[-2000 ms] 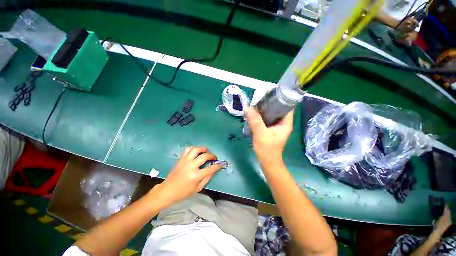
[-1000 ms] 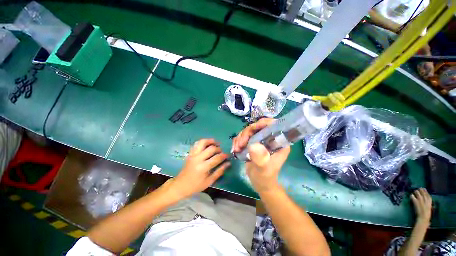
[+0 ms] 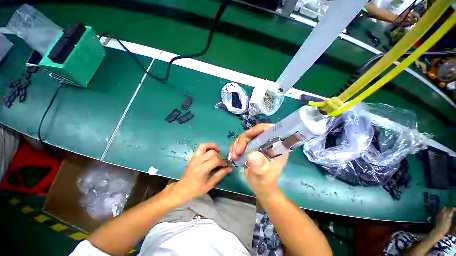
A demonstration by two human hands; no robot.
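Observation:
My right hand (image 3: 262, 162) is wrapped around the silver-grey electric screwdriver (image 3: 287, 132), which is tilted with its tip down to the left, at my left fingertips. My left hand (image 3: 204, 169) is at the tip with its fingers bent together. A small dark part shows between the two hands, mostly hidden by the fingers; its shape cannot be told. Several black plastic housings (image 3: 185, 117) lie on the green bench to the left, beyond my left hand. The white round container (image 3: 234, 98) with dark parts and the clear screw tub (image 3: 268, 100) stand behind the screwdriver.
A clear bag of black parts (image 3: 356, 150) lies right. A green block-like device (image 3: 77, 57) stands left, with black parts beside it. Yellow cords (image 3: 395, 62) hang above the driver. A cardboard box (image 3: 65, 192) is below the bench edge. Another person's hand (image 3: 442, 220) is far right.
The screwdriver has come down from beside the white container to my left fingertips. My right hand moved with it. The other person's hand at far right has shifted.

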